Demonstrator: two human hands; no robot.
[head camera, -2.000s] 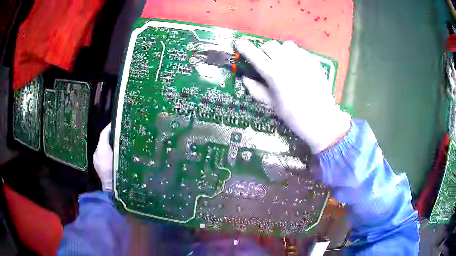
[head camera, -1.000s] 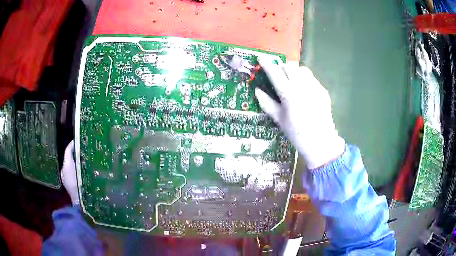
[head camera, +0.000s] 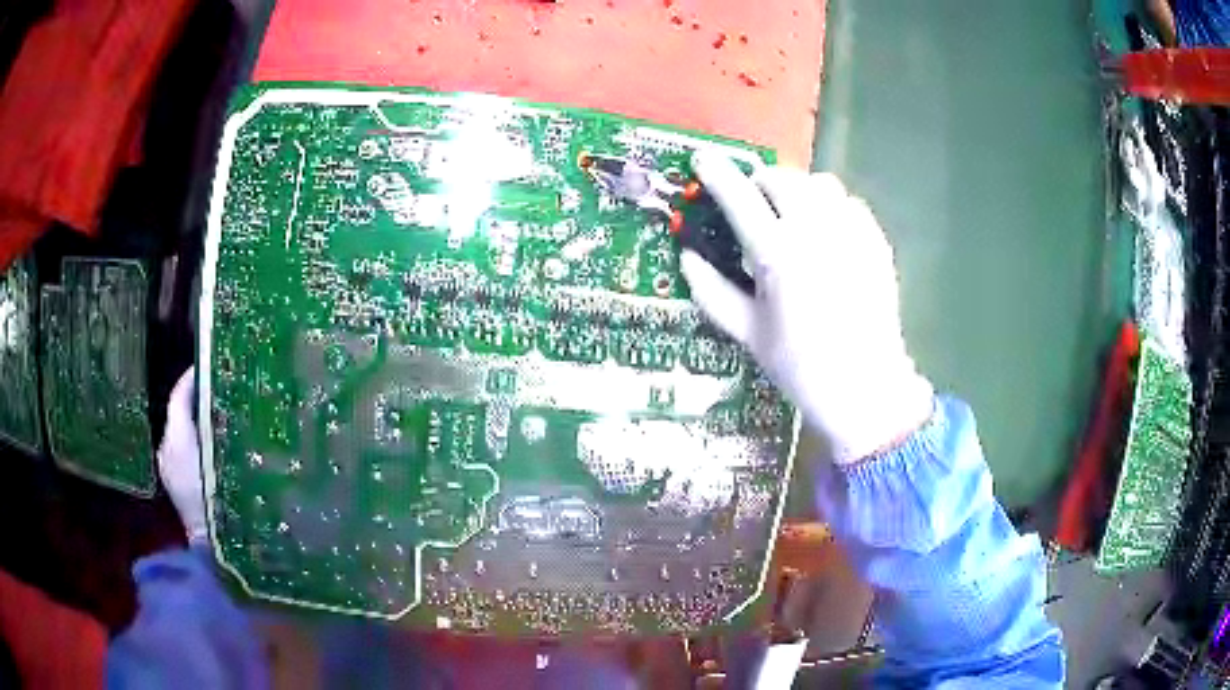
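Observation:
A large green circuit board lies solder side up in front of me, its far edge over the red mat. My right hand, in a white glove, holds side cutters with silver jaws and dark handles with orange-red parts. The jaw tips are at a round pad near the board's far right part. My left hand, also gloved in white, is at the board's left edge; its fingers are mostly hidden by the board, and it holds that edge.
The red mat carries small dark bits. A green bench top lies to the right. Smaller green boards stand in a dark holder at left, beside red cloth-like material. Another green board is at far right.
The view has shifted, so the board appears further left. My right hand has moved the cutters from the board's far middle to its far right part. The left hand keeps its hold.

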